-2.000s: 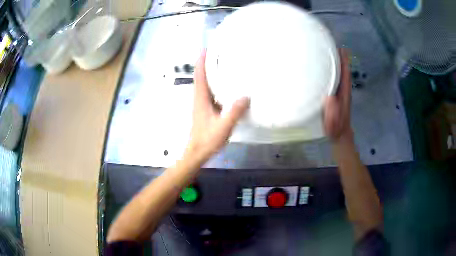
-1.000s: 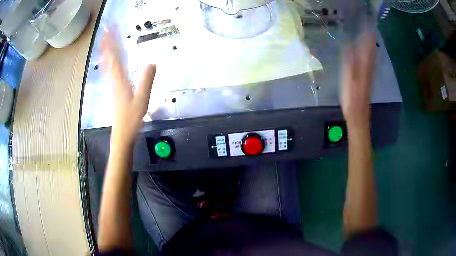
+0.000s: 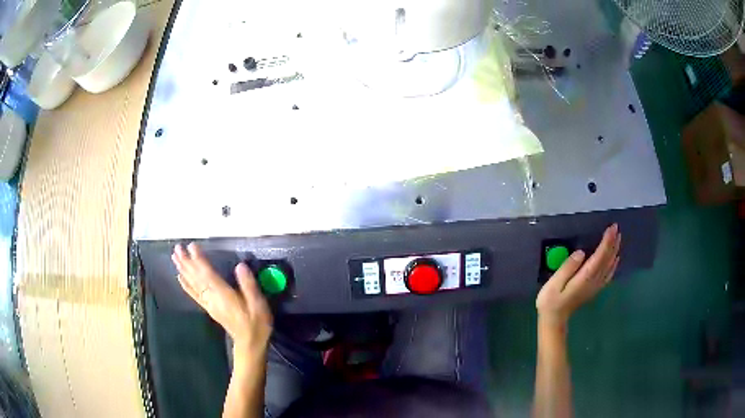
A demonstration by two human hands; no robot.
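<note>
My left hand [image 3: 225, 295] is empty, fingers apart, on the dark front panel [image 3: 327, 245] beside the left green button [image 3: 272, 280]; its thumb is at the button's left edge. My right hand [image 3: 578, 279] is empty, fingers apart, with the thumb at the right green button [image 3: 558, 258]. A red button [image 3: 423, 277] sits between pale labels. At the top, a white housing [image 3: 441, 24] with a slot stands over a clear plastic part [image 3: 425, 75], cut off by the frame's top edge. A pale yellowish sheet [image 3: 490, 139] lies under it.
The silver machine table [image 3: 180, 184] has holes and slots. On the left, a cardboard-covered bench [image 3: 78, 220] bears open white bowls [image 3: 110, 51], some with clear parts. A fan [image 3: 686, 20] and a cardboard box [image 3: 719, 151] are at the right over the green floor.
The white housing has left my hands and now stands on the press table. Both hands have moved from above the table's sides down to the front panel by the green buttons.
</note>
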